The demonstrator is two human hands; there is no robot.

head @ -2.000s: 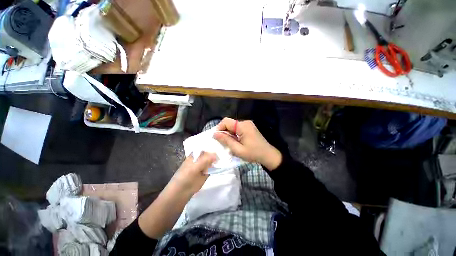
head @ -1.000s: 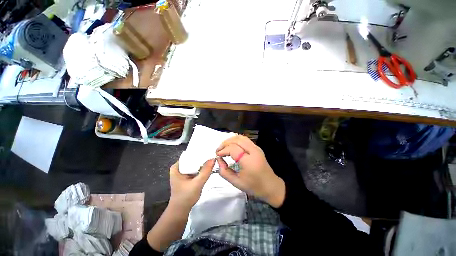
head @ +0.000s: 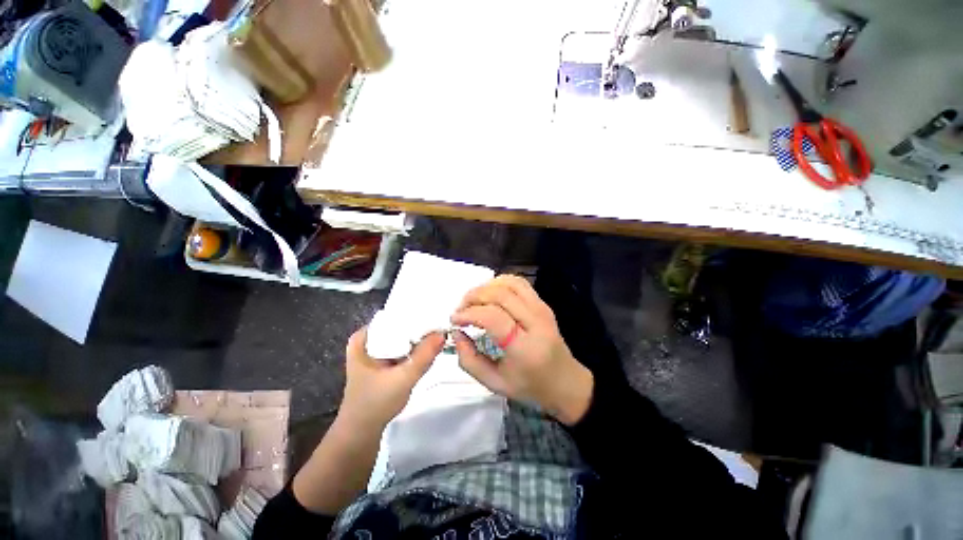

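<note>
A small white fabric piece point(head: 428, 297) is held in both hands above the lap, its flat part pointing away from me. My left hand point(head: 385, 374) grips its lower left edge between thumb and fingers. My right hand point(head: 520, 343), with a red band on one finger, pinches its lower right edge. The two thumbs are close together at the near edge; fingers hide that edge in part. A stack of white pieces point(head: 444, 427) lies below on the checked cloth point(head: 491, 485) over the lap.
The wood-edged table point(head: 475, 137) is ahead, with the sewing machine's needle plate point(head: 583, 79), a pointed tool point(head: 737, 102) and red-handled scissors point(head: 832, 153). A white-rimmed bin point(head: 364, 280) is under its left end. White bundles point(head: 180, 445) lie on a pinkish board at lower left.
Over two seconds the hands have shifted, and the piece now shows flatter beyond the fingers. Since one second ago the grip is nearly the same; the view has moved slightly.
</note>
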